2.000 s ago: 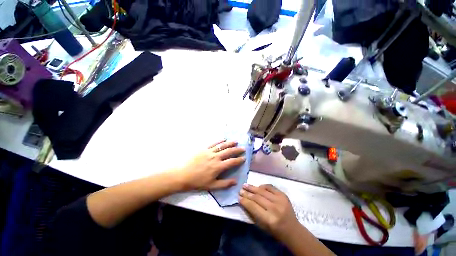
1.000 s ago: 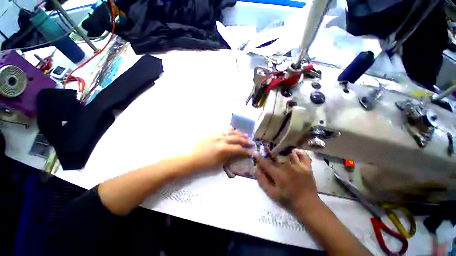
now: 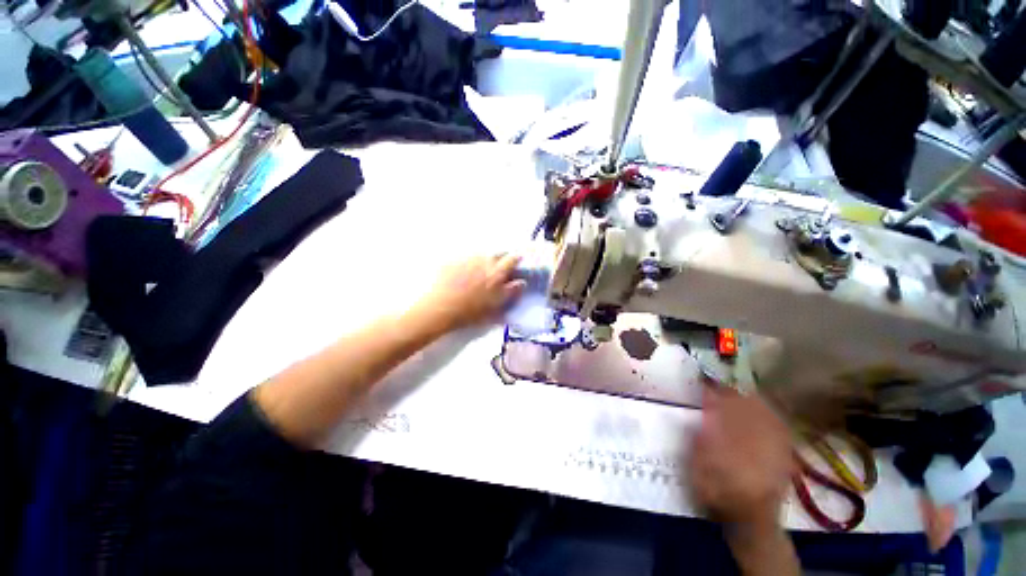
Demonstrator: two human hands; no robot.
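Note:
My left hand [image 3: 486, 289] lies on the pale grey-blue face of a cut piece [image 3: 531, 295], at the left of the needle area. The piece is partly under the hand and blurred. The sewing machine head [image 3: 585, 264] stands just right of it, above the metal bed [image 3: 608, 366]. My right hand [image 3: 740, 456] is blurred, over the blades and near the handles of the shears [image 3: 830, 484]. Whether its fingers hold the shears cannot be told.
Black cut pieces [image 3: 214, 287] lie at the left of the table [image 3: 394, 214]. A purple machine [image 3: 45, 208] is at the far left. A small red-orange object [image 3: 727, 341] lies under the machine arm. Black cloth [image 3: 383, 79] is heaped at the back.
My right hand has left the needle area and moved right to the shears. My left hand has moved up and left, with the pale piece now mostly behind the needle. The camera view has shifted.

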